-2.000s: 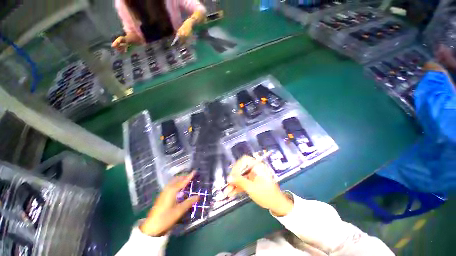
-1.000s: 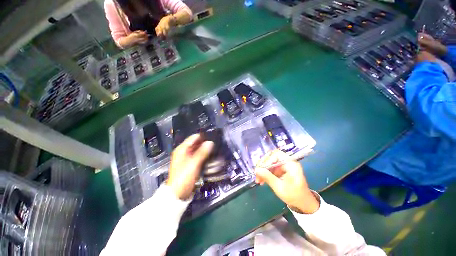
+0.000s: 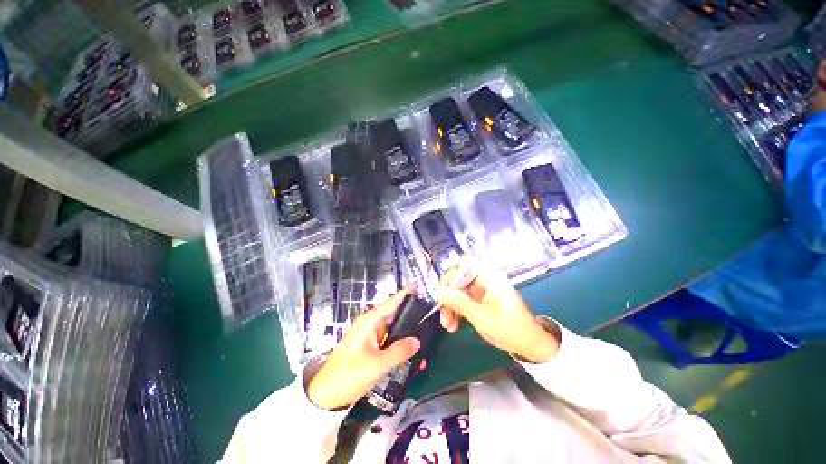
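Observation:
My left hand (image 3: pixel 364 358) holds a black phone or radio housing (image 3: pixel 407 319), tilted, at the front edge of the clear blister tray (image 3: pixel 593 231). My right hand (image 3: pixel 489 313) holds thin pale tweezers (image 3: pixel 438 307) like a pen, their tip at the upper part of the housing. Whether a small sticker is at the tip cannot be told. A dark gridded adhesive sheet (image 3: pixel 355 236) lies across the tray over some housings. Other black housings, such as one at the right (image 3: pixel 550 204), lie in the pockets. One front-row pocket (image 3: pixel 498 227) holds no housing.
A grey-black gridded strip (image 3: pixel 237 231) lies along the tray's left edge. Stacked trays (image 3: pixel 86 349) stand at the left, beside a pale post (image 3: pixel 100 186). A filled tray (image 3: pixel 258 36) lies across the bench. At right are a blue sleeve (image 3: pixel 806 172), more trays and a blue stool (image 3: pixel 715 326).
My left hand has drawn the housing from above the tray towards my body. My right hand has brought the tweezers to it. The view has shifted, and the person opposite has left the picture.

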